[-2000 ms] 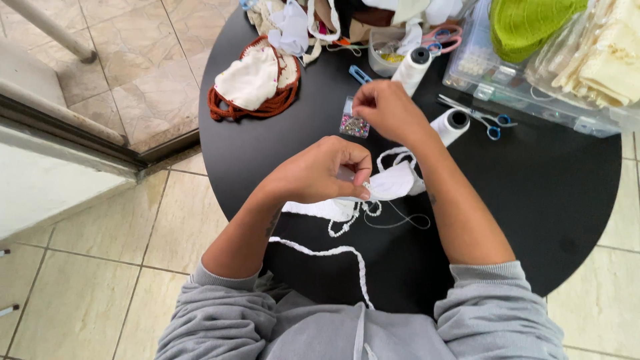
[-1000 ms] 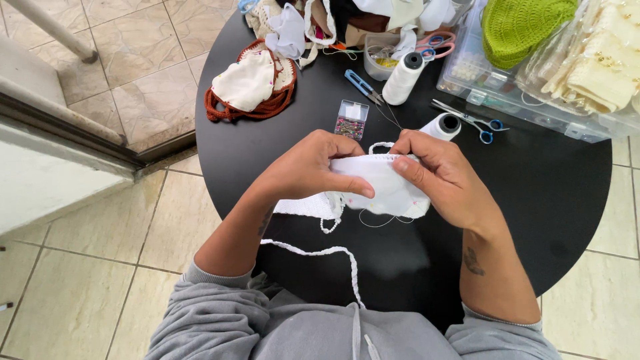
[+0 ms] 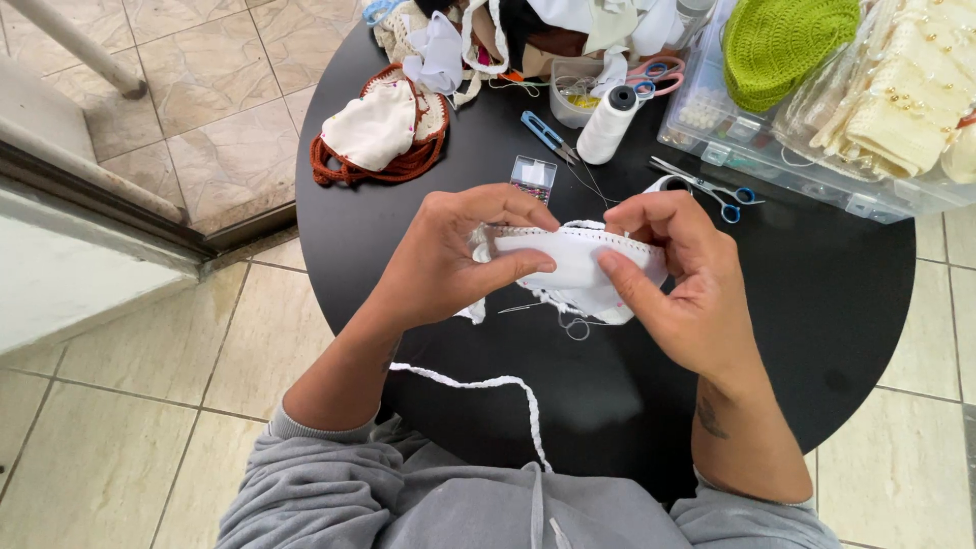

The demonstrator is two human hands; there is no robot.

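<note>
Between both hands a white fabric piece with a crocheted edge (image 3: 568, 263) is stretched over the black table. My left hand (image 3: 473, 255) pinches its left part with thumb and fingers. At the right part, my right hand (image 3: 671, 267) grips the same piece, thumb in front. A needle (image 3: 520, 308) and looped thread (image 3: 577, 328) show just below the cloth. A white braided cord (image 3: 526, 396) runs down the table toward the grey sweater. Beyond the hands stand a thread cone (image 3: 608, 126) and a small clear box of pins (image 3: 532, 179). A second cone is partly hidden by my right hand.
Blue thread snips (image 3: 549, 136) and scissors (image 3: 709, 185) lie on the round black table (image 3: 808, 305). A white-and-rust crochet piece (image 3: 374, 130) is at the left. Plastic organizers (image 3: 801, 179) carry green crochet (image 3: 785, 46) and cream fabric. Cloth scraps and a small tub (image 3: 573, 91) sit at the back.
My right hand, raised near the pin box two seconds ago, has come down onto the white piece. My left hand has also shifted its hold, and the piece is now spread between both hands.
</note>
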